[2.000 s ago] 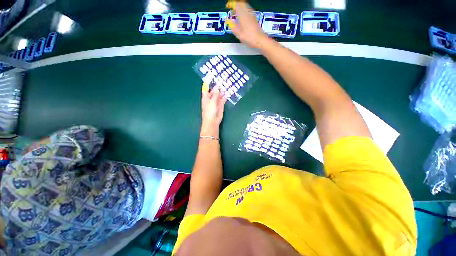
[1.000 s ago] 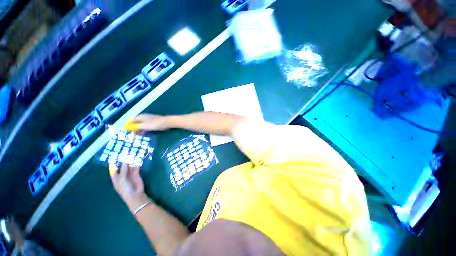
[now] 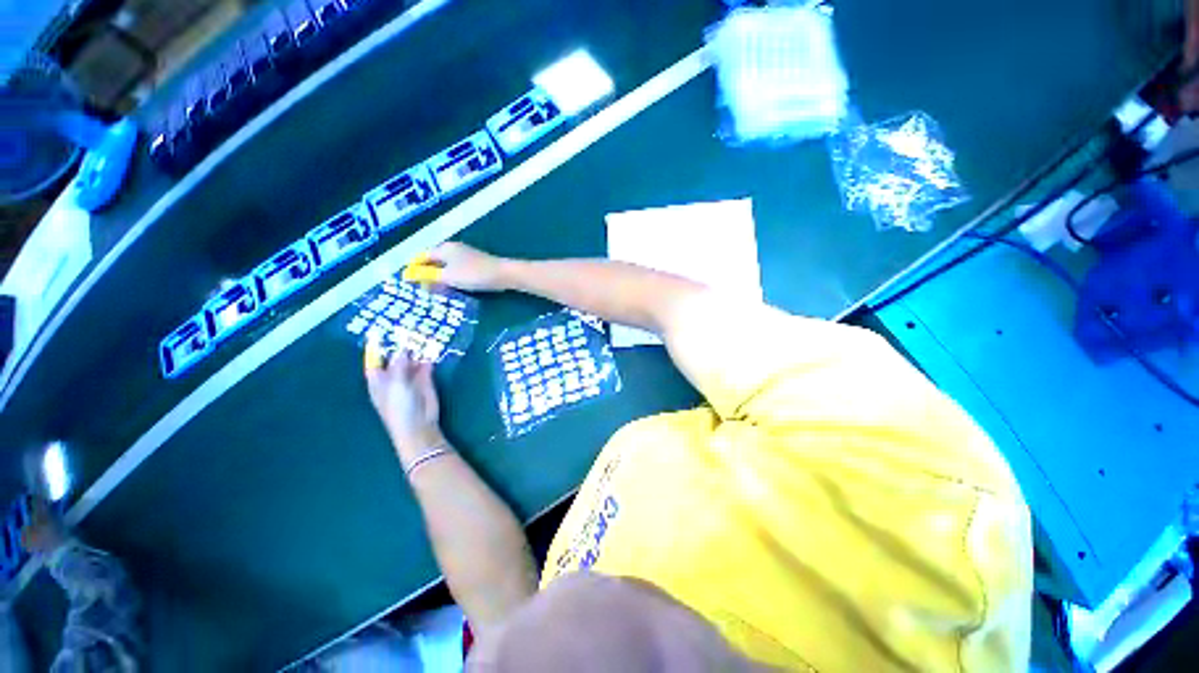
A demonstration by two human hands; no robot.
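A clear sheet with rows of small white pieces (image 3: 418, 313) lies at the near side of the pale strip. My left hand (image 3: 400, 384), with a yellow finger cot, holds its lower edge. My right hand (image 3: 454, 267), also with yellow on the fingertips, is at its upper edge; whether it grips a white piece is too small to tell. A second clear sheet with white pieces (image 3: 555, 372) lies to the right, nearer my body. Several electronic units (image 3: 402, 197) stand in a slanting row beyond the pale strip.
White paper (image 3: 684, 250) lies partly under my right arm. A stack of clear packs (image 3: 782, 72) and a crumpled clear bag (image 3: 902, 171) are at the upper right. A turquoise surface (image 3: 993, 381) is at right. Another person's patterned sleeve (image 3: 99, 598) shows at lower left.
My right hand came back from the units to the pad sheet, where it stays. The view has turned to the right, then shifted slightly. My left hand stays at the sheet.
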